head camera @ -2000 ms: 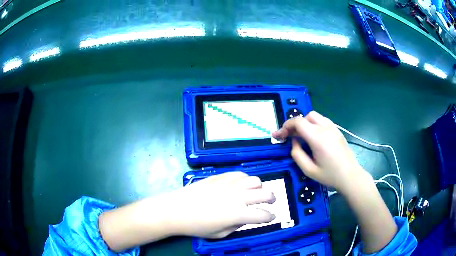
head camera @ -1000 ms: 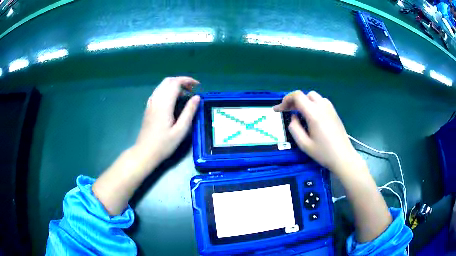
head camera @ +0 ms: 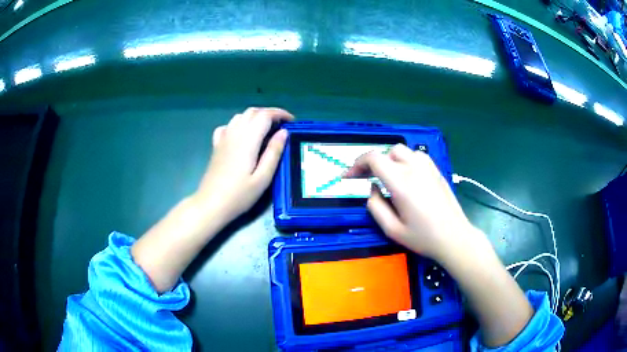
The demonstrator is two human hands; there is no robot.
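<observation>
Two blue diagnostic scanners lie one behind the other in the middle. The far scanner point(head camera: 330, 218) shows teal diagonal blocks on a white screen, partly hidden by my right hand. My left hand point(head camera: 240, 161) holds its left edge at the upper left corner, thumb and fingers on the case. My right hand point(head camera: 412, 199) is over its screen, a fingertip at about the middle of the display; it holds nothing. The near scanner point(head camera: 283, 295) has an all-orange screen, with its arrow keypad point(head camera: 436, 276) partly beside my right wrist.
Another blue scanner point(head camera: 524, 58) lies at the upper right. A white cable point(head camera: 509, 203) runs from the far scanner and loops at right near a black and yellow item point(head camera: 574, 302). A dark tray-like shape point(head camera: 42, 206) is at the left edge. A blue case point(head camera: 615, 220) is at the right edge.
My left hand has gone from the near scanner to the far one's left edge. My right fingertip has moved to mid-screen. The near screen has turned from white to orange.
</observation>
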